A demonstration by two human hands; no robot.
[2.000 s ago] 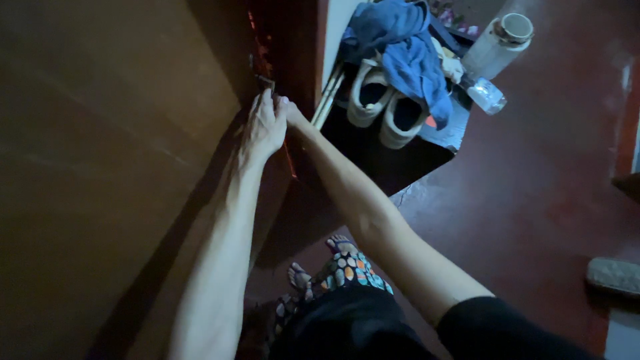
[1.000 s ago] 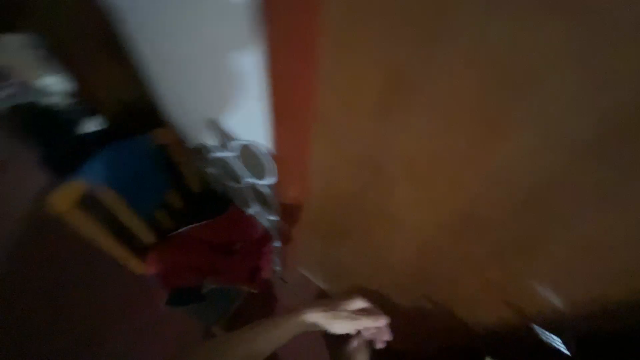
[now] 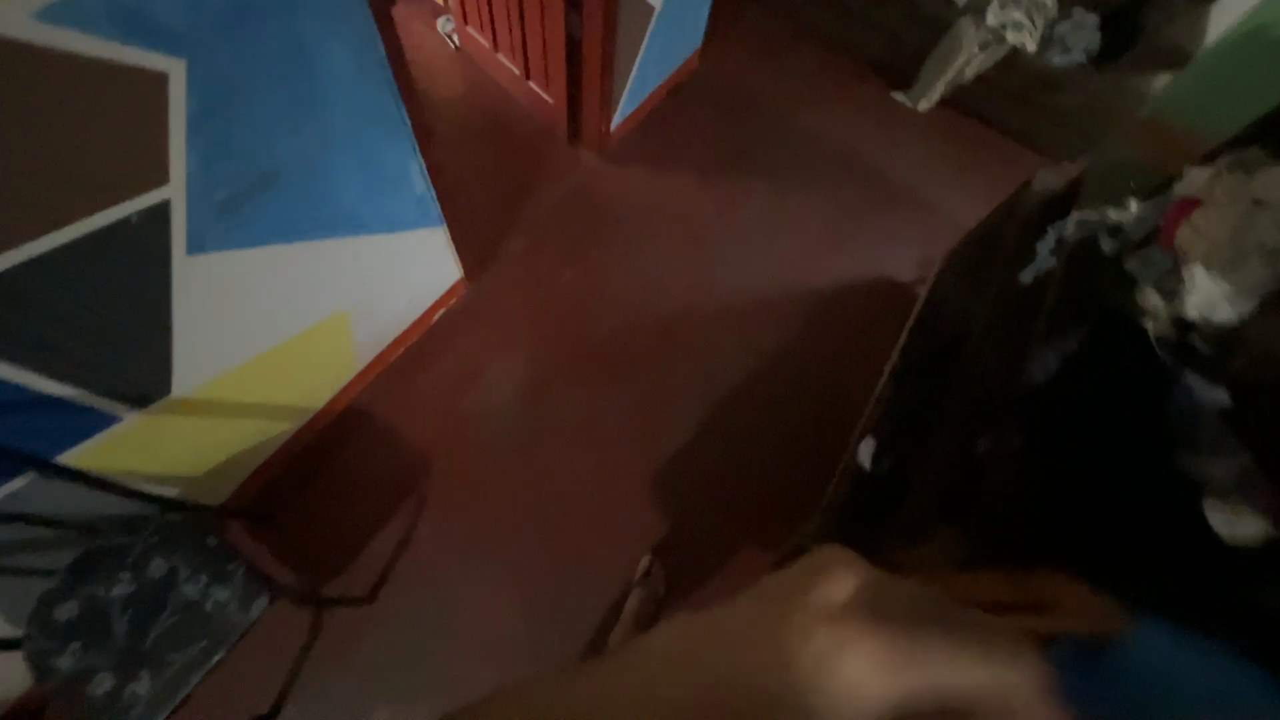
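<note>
One blurred forearm and hand (image 3: 850,640) reach across the bottom of the head view, over the red floor (image 3: 560,360). It cannot be told whether this is my left hand or my right hand, and its fingers are too blurred to read. Part of a foot (image 3: 640,595) shows just above the forearm. Right of the hand lies something blue (image 3: 1160,660), blurred at the lower corner. No held object can be made out.
A patterned seat (image 3: 140,620) on dark metal legs stands at the lower left. Behind it rises a wall painted in geometric shapes (image 3: 310,130). A red slatted door or gate (image 3: 515,45) is at the top. Dark furniture with cluttered items (image 3: 1220,240) fills the right.
The view has swung far, from a brown door-like panel to the red floor and painted wall. Two seconds ago both hands were together at the panel's edge; now only one blurred hand shows.
</note>
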